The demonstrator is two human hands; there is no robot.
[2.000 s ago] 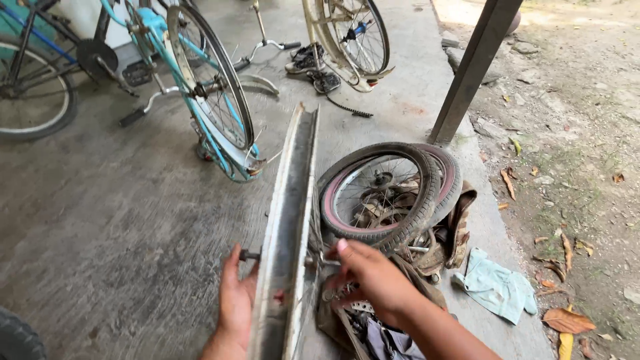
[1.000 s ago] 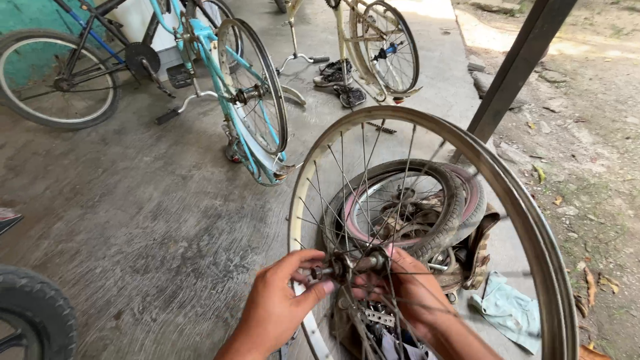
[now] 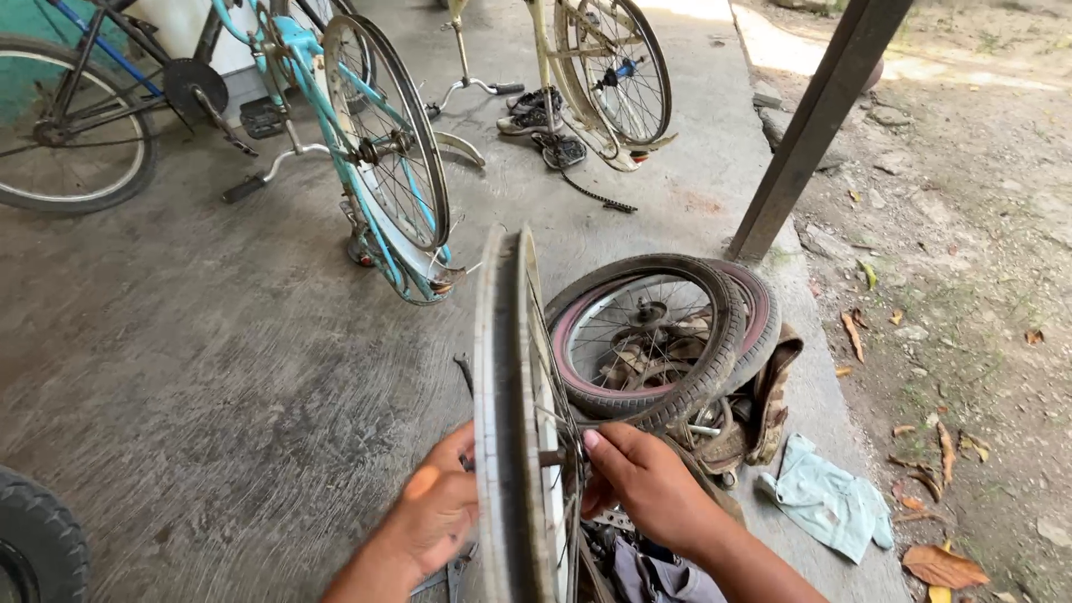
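Observation:
A bare bicycle wheel rim without a tire stands nearly edge-on in front of me, between my two hands. On its left side my left hand is at the axle end, its fingertips partly hidden behind the rim. My right hand has thumb and fingers closed around the axle end on the right side, near the spokes. The hub shows only in part. Just beyond lies a wheel with a worn tire, leaning on a second tire with a pinkish sidewall.
An upside-down turquoise bicycle, a cream bicycle and a dark bicycle stand ahead. A metal post rises at the slab's edge. A pale blue cloth lies right; a black tire is at lower left.
The rim was edge-on, then turned to show its spokes and hub, and is now edge-on again. Both hands have stayed at the hub.

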